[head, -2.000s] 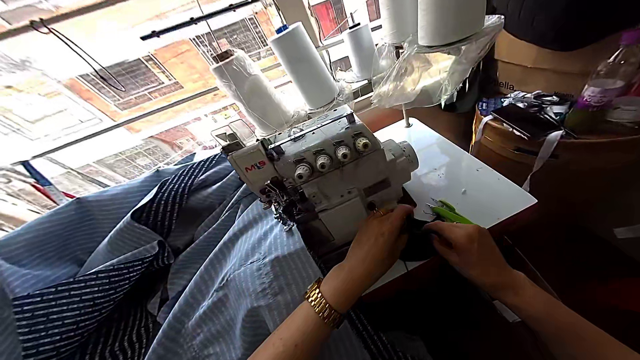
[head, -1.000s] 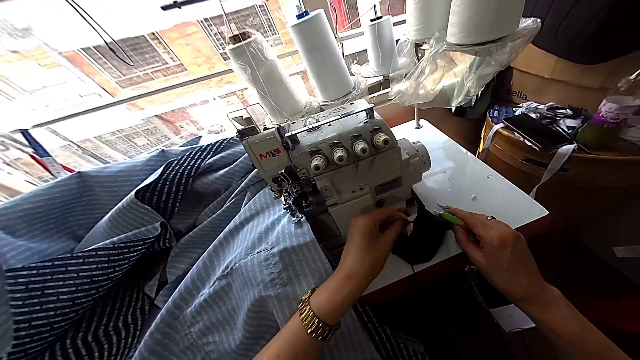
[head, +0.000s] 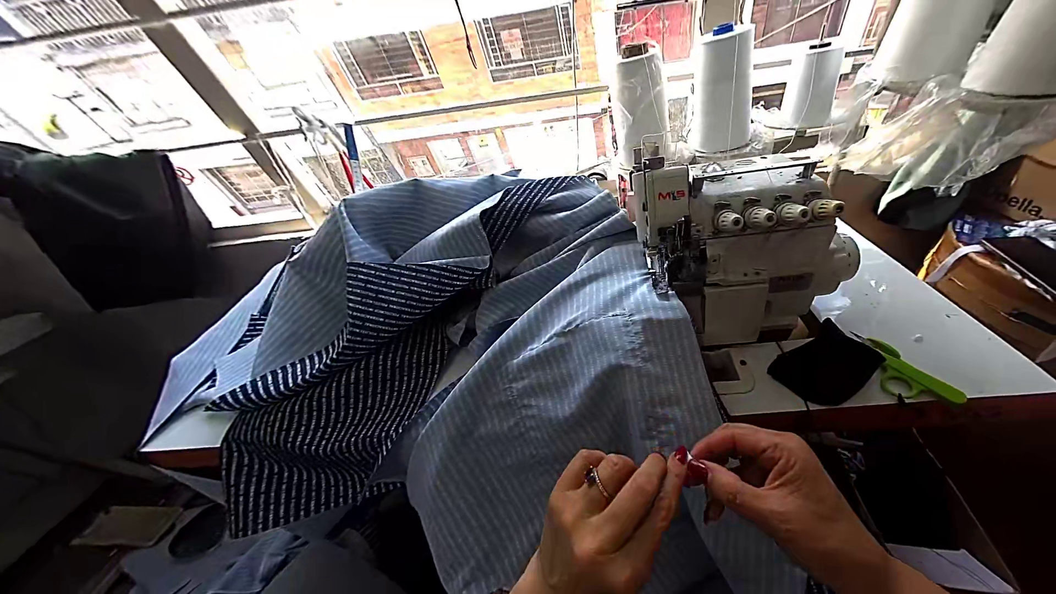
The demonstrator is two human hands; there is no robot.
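Note:
My left hand (head: pixel 615 511) and my right hand (head: pixel 775 487) meet fingertip to fingertip over a light blue striped fabric (head: pixel 569 412). Something small and white shows between the pinched fingertips; whether it is thread or a fabric edge I cannot tell. The fabric runs up to the needle area of a white overlock sewing machine (head: pixel 742 247). Right of the machine's base, a black cloth piece (head: pixel 825 363) lies on the white table, beside green-handled scissors (head: pixel 924 379).
Dark navy patterned fabric (head: pixel 330 437) is bunched at the left of the table. White thread cones (head: pixel 723 91) stand behind the machine, before a window. A plastic-wrapped cone (head: pixel 936 41) is at upper right. The white table's edge (head: pixel 990 388) lies right of my hands.
My hands have moved from beside the machine's base to the light fabric in front. The green scissors, in my right hand before, now lie on the table. The view has swung left.

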